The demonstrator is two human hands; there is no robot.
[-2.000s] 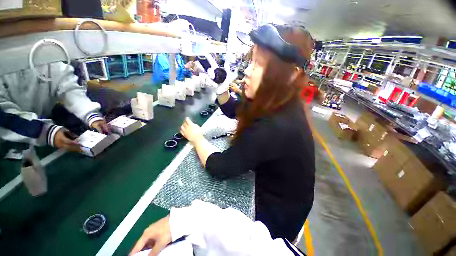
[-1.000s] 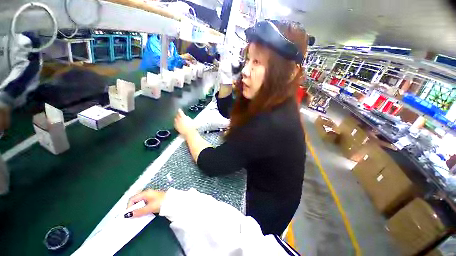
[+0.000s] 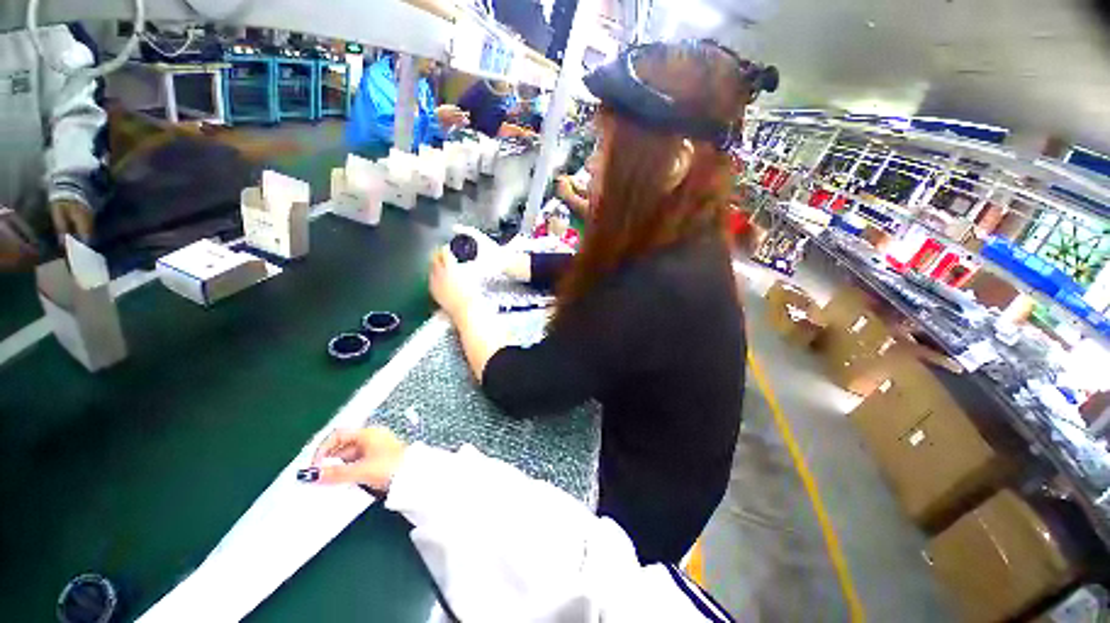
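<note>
My right hand point(image 3: 359, 461), in a white sleeve, is over the upper end of a wide white strip point(image 3: 250, 554) along the belt's near edge. Its thumb and fingertips are close together at the strip's edge and appear to pinch it; any small label there is too small to tell. My left hand is not in view. A round black disc point(image 3: 88, 599) lies on the green belt at the bottom left. Two more discs, one nearer point(image 3: 349, 347) and one farther point(image 3: 381, 323), lie close together ahead.
A person in black point(image 3: 633, 329) stands close on the right, holding a black disc point(image 3: 464, 248). Bubble wrap point(image 3: 487, 414) lies before them. Open white cartons point(image 3: 82, 310) and a flatter box point(image 3: 213, 270) line the far side. Brown cartons point(image 3: 931, 426) stand on the floor at right.
My right hand has come up into fuller view, its fingers drawing together at the strip. The neighbour now holds a disc in front. The view has turned right, shifting the discs leftward.
</note>
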